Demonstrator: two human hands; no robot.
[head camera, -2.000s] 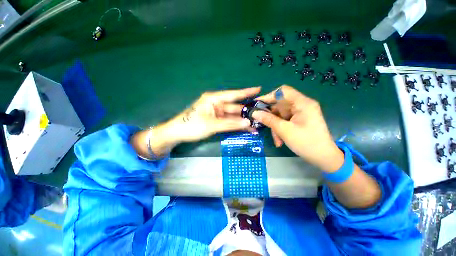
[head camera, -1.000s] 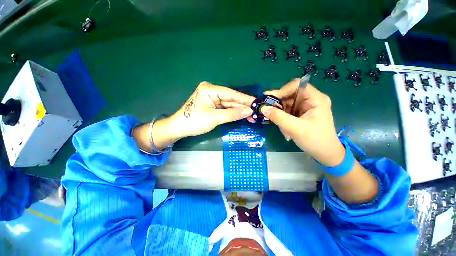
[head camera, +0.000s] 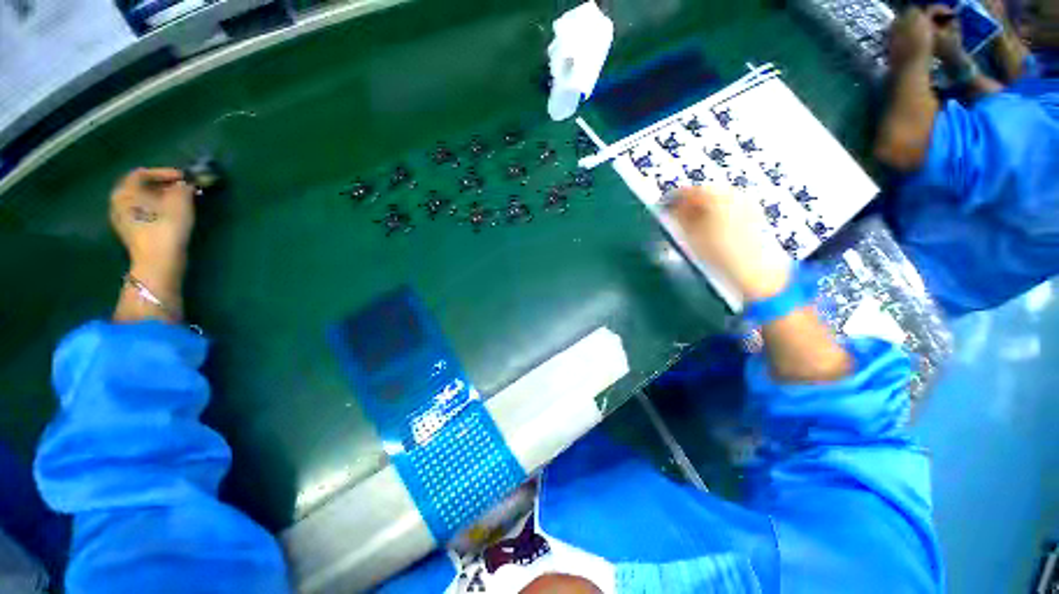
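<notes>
My left hand (head camera: 157, 221) is at the far left, its fingertips at a small dark part (head camera: 204, 174) near a thin curved line on the green mat. Blur hides whether the fingers grip it. My right hand (head camera: 726, 244), with a blue wrist band (head camera: 780, 298), is over the left part of a white sheet (head camera: 761, 110). It is blurred, its fingertips beside a black assembly, and whether it holds anything is unclear. Black assemblies stand in rows on the sheet. Several more black assemblies (head camera: 476, 216) lie in loose rows on the mat.
A blue perforated strip (head camera: 462, 466) crosses the pale padded edge bar (head camera: 557, 400). A white crumpled holder (head camera: 580, 52) and a dark blue pad (head camera: 656, 87) are at the back. Shiny clear trays (head camera: 888, 273) lie right of the sheet. Another person's blue sleeve (head camera: 975, 203) is at the right.
My hands were together on a round black part over the blue strip. They are now far apart, left hand left, right hand right. The view has turned right, and the white box has left it.
</notes>
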